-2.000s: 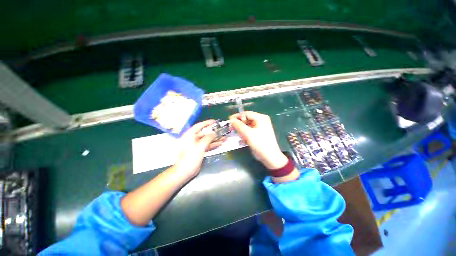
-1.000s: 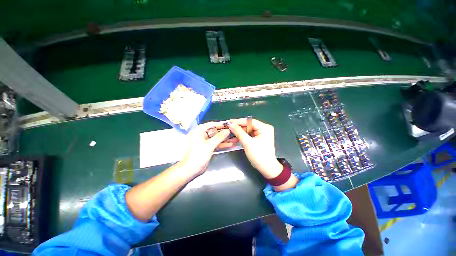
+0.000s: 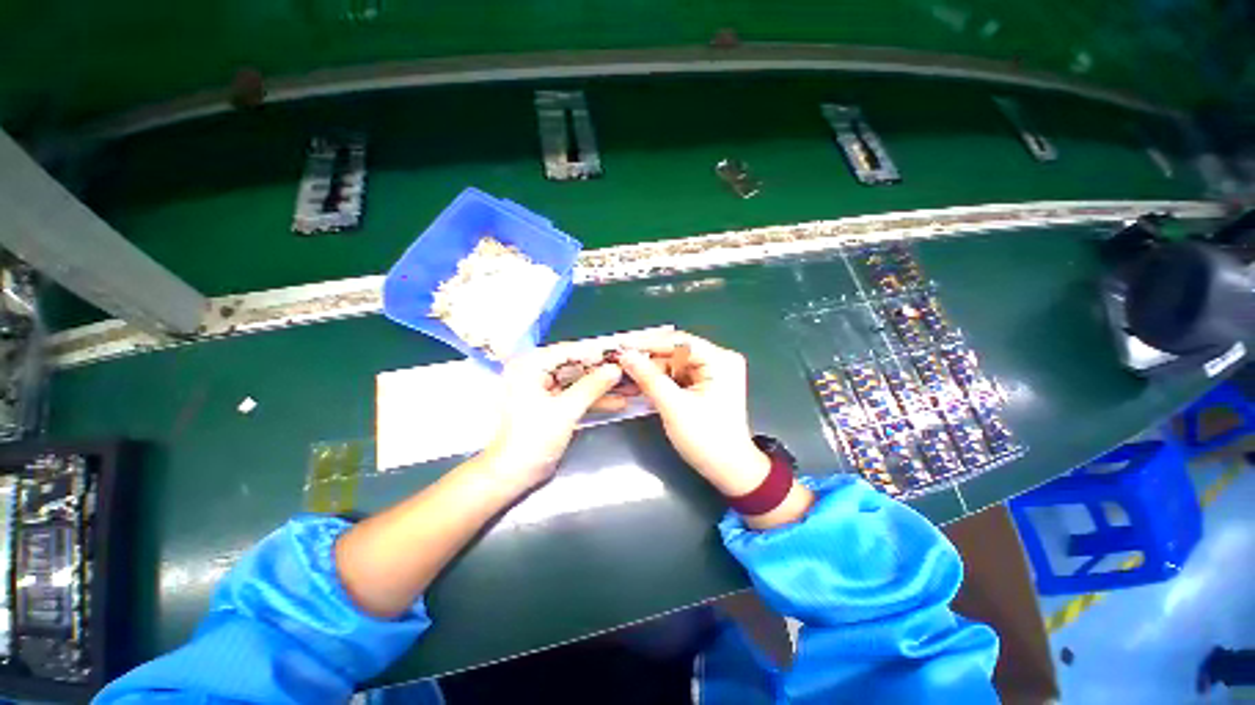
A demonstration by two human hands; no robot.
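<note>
My left hand and my right hand are together over the white sheet at the bench centre. My left hand holds a small dark circuit board between thumb and fingers. My right thumb and fingertips touch the board's right end. The fingers hide most of the board. A slim tweezers-like shape was between the right fingers before; now I cannot make it out clearly.
A blue parts bin heaped with white bits stands behind my left hand. A clear blister tray lies right, a black tray far left, a yellow film sheet left. Phone frames lie on the belt beyond the rail.
My hands have closed in around the board, and my right fingertips now meet it. A small loose board has come clearly into view on the belt.
</note>
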